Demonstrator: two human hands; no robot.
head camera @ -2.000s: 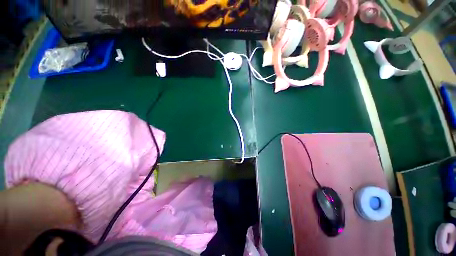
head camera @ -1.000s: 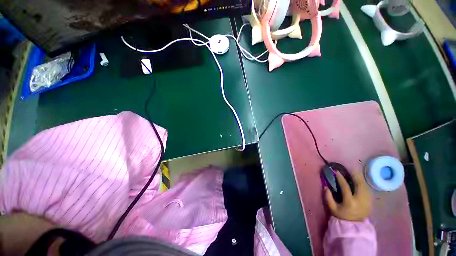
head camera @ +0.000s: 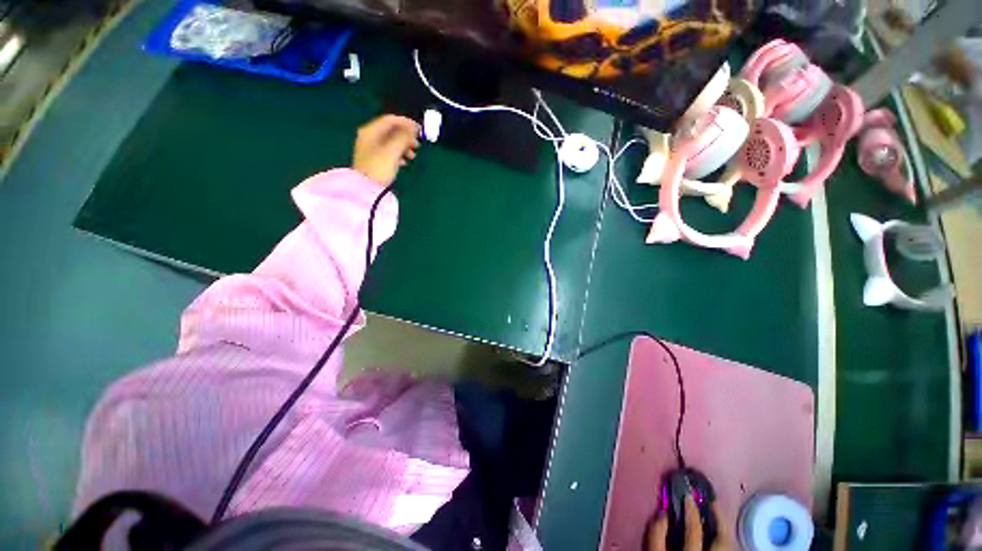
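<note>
My left hand [head camera: 388, 149] is at the upper middle of the bench, fingers bent together. Its fingertips are beside a small white plug [head camera: 432, 125]; whether they grip it or a thin cable end is too small to tell. A black cable [head camera: 291, 401] runs from near my left wrist down over the pink sleeve. My right hand [head camera: 681, 531] lies over the black computer mouse [head camera: 687, 493] with purple glow, cut off by the bottom edge. The mouse is on the pink mat [head camera: 719, 412].
A light-blue ring [head camera: 775, 525] lies right of the mouse. A white cable with a round puck [head camera: 579, 152] crosses the bench. Cat-ear headphones [head camera: 670, 211] stand beside the monitor [head camera: 603, 86]; a white one [head camera: 878, 269] stands farther right. A blue tray [head camera: 312, 67] holds bagged parts.
My left hand has come into view and reached up beside the white plug. My right hand, absent two seconds ago, remains on the mouse. The view has shifted, moving the mat lower.
</note>
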